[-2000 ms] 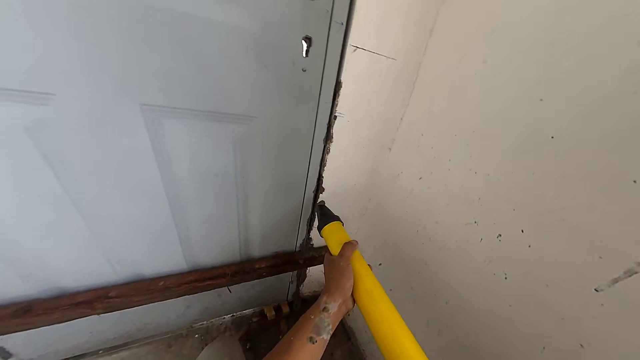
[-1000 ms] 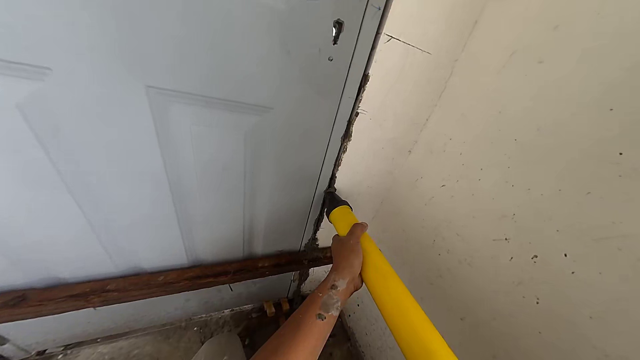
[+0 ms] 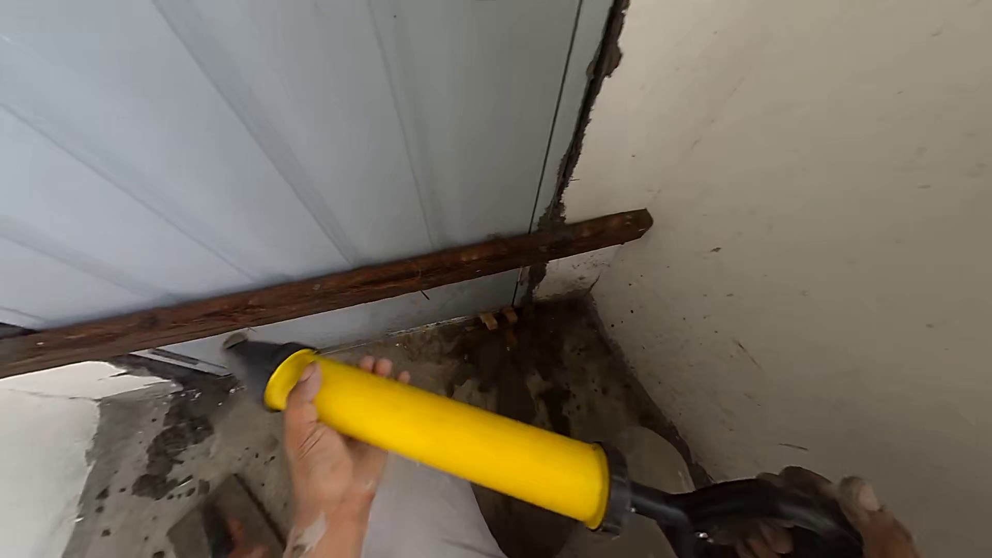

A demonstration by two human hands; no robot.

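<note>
A yellow mortar gun tube [image 3: 457, 434] with a black cone nozzle [image 3: 260, 360] lies slantwise across the lower view, its nozzle pointing left. My left hand [image 3: 329, 449] is wrapped around the tube just behind the nozzle. At the lower right my right hand [image 3: 872, 511] grips the black handle [image 3: 744, 504], partly hidden by it. Beyond the tool, a grey panelled door [image 3: 310, 139] meets the wall along a gap with rough dark mortar [image 3: 577, 139]. The nozzle is away from that gap.
A brown wooden bar [image 3: 387, 283] crosses the door low down, its end near the pale wall [image 3: 814, 232]. Small wooden wedges [image 3: 498, 318] sit at the door's foot. A flat board or float [image 3: 225, 519] rests on the stained concrete floor [image 3: 256, 434], by mortar spills.
The nozzle has left the gap beside the door and swung left and down. The whole tube now lies across the view, and my right hand has come into sight. The view has tilted down.
</note>
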